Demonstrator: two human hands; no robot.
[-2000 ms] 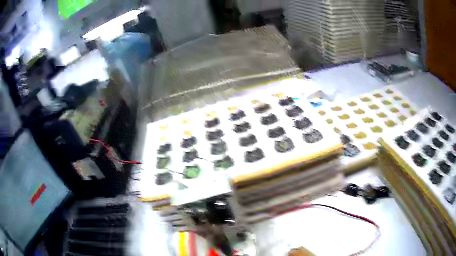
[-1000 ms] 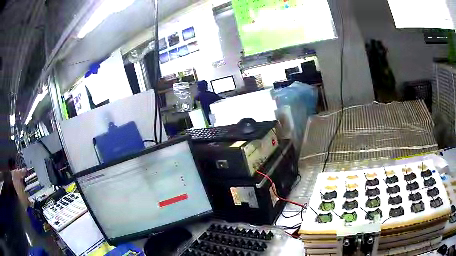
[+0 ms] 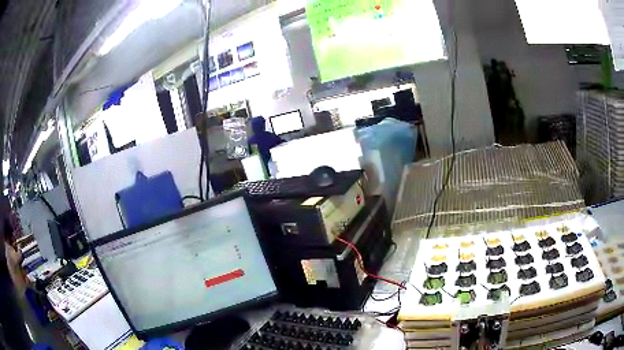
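Note:
A stack of foam trays (image 3: 424, 320) stands at the lower right; its top white sheet holds rows of small black wired modules (image 3: 524, 260), with empty tan cutouts along the back left. A few modules at the front left look green. The top of a metal test fixture (image 3: 481, 329) shows at the bottom edge in front of the stack. The monitor (image 3: 188, 263) at the left shows a pale screen with a red bar. Neither of my hands is in the picture.
Dark bench tester boxes (image 3: 321, 273) carry a keyboard and mouse (image 3: 322, 176). A black part rack (image 3: 301, 331) lies below the monitor. A plastic-covered tray stack (image 3: 492, 181) stands behind the foam trays. A seated person (image 3: 263, 137) is far back. Other trays show at the far left.
Since two seconds ago the view has swung left and up, bringing the monitor and room into view. Over the last second the scene has shifted slightly left in the picture.

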